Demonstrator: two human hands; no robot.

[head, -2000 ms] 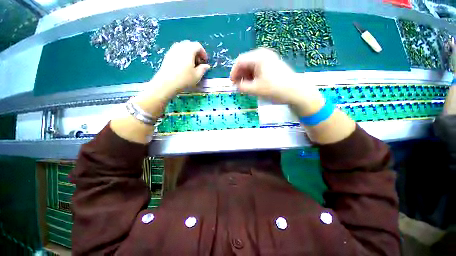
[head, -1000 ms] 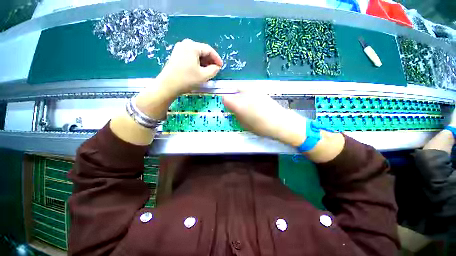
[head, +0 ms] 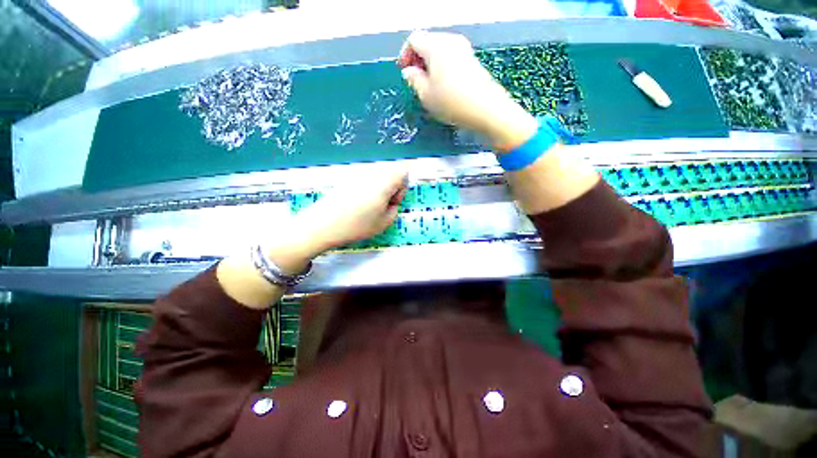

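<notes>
My left hand [head: 358, 213] is over the green circuit board panel [head: 428, 213] on the rails, its fingertips pinched together at the panel's far edge. Whether they hold a part is too small to tell. My right hand [head: 448, 79], with a blue wrist band, is raised over the mat, left of the green-black components [head: 537, 82]. Its fingers are curled and its fingertips are too blurred to show a part. Silver components [head: 237, 103] lie heaped on the left of the mat, with smaller groups [head: 391, 118] mid-mat.
A wood-handled tool [head: 651, 89] lies on the green mat [head: 143, 143]. Another circuit board panel [head: 717, 192] is on the conveyor rails [head: 403, 270] to the right. A red-orange tray [head: 679, 11] is beyond the mat. A brown-edged rack [head: 90, 376] with green panels is below left.
My right hand has moved from the panel up and away over the mat. My left hand has come down from the mat to the panel. The view has shifted slightly.
</notes>
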